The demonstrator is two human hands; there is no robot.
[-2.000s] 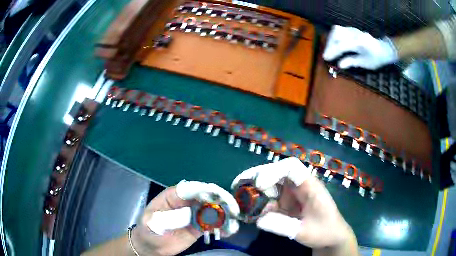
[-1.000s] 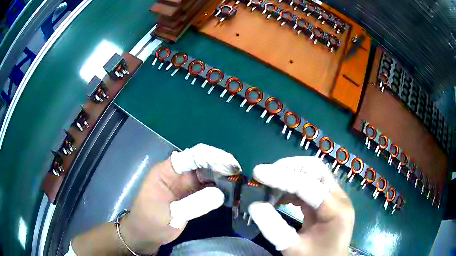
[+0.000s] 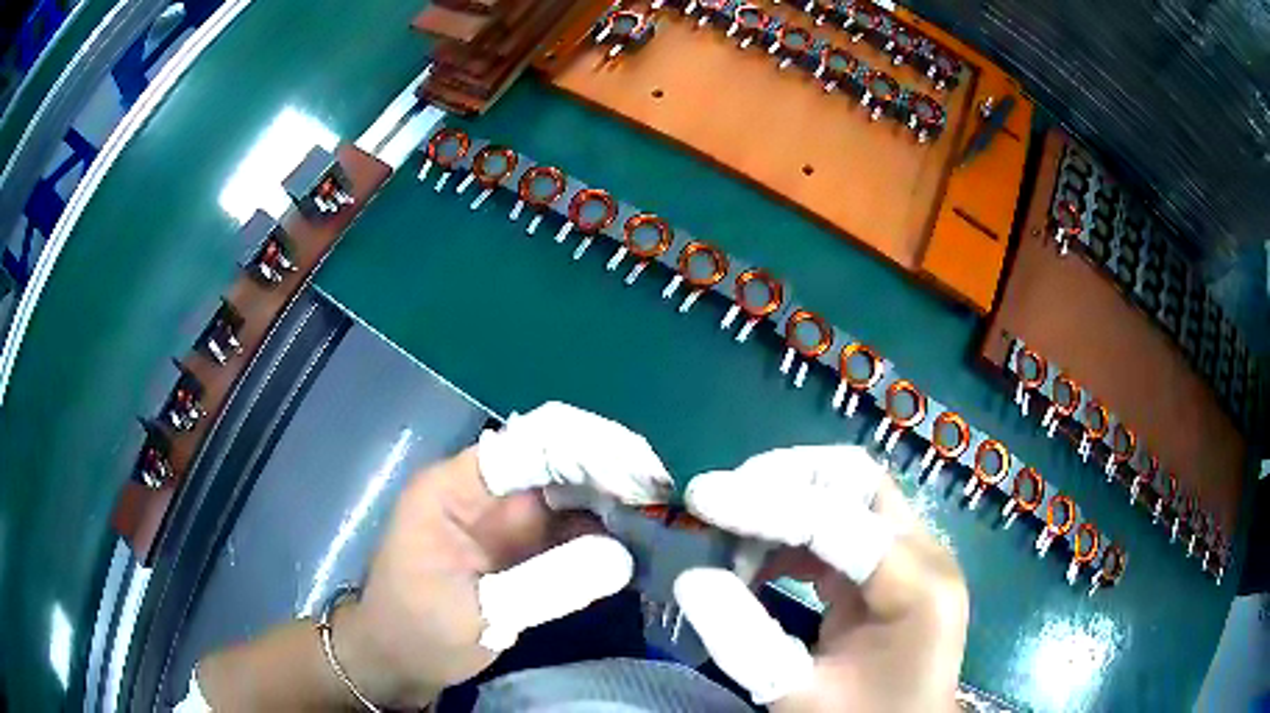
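My left hand (image 3: 536,522) and my right hand (image 3: 822,557), with white covers on the fingers, meet low in the middle. Between them they hold a grey ferrite core with coil (image 3: 660,546). An orange strip of winding shows at its top and silver legs point down. The fingers hide its ends. Just beyond, a long diagonal row of coil-loaded cores (image 3: 701,265) lies on the green bench, orange rings up, silver legs towards me.
A brown carrier strip (image 3: 248,359) with several closed cores is at left. Stacked brown planks (image 3: 481,70) and the orange board (image 3: 752,132) with coil-loaded cores are at the back. A dark tool (image 3: 986,128) lies on it. The brown board (image 3: 1024,286) with cores is at right.
The two coil-loaded core parts, one in each hand, have come together between my fingers. The other person's gloved hand at the right has gone. The view has shifted.
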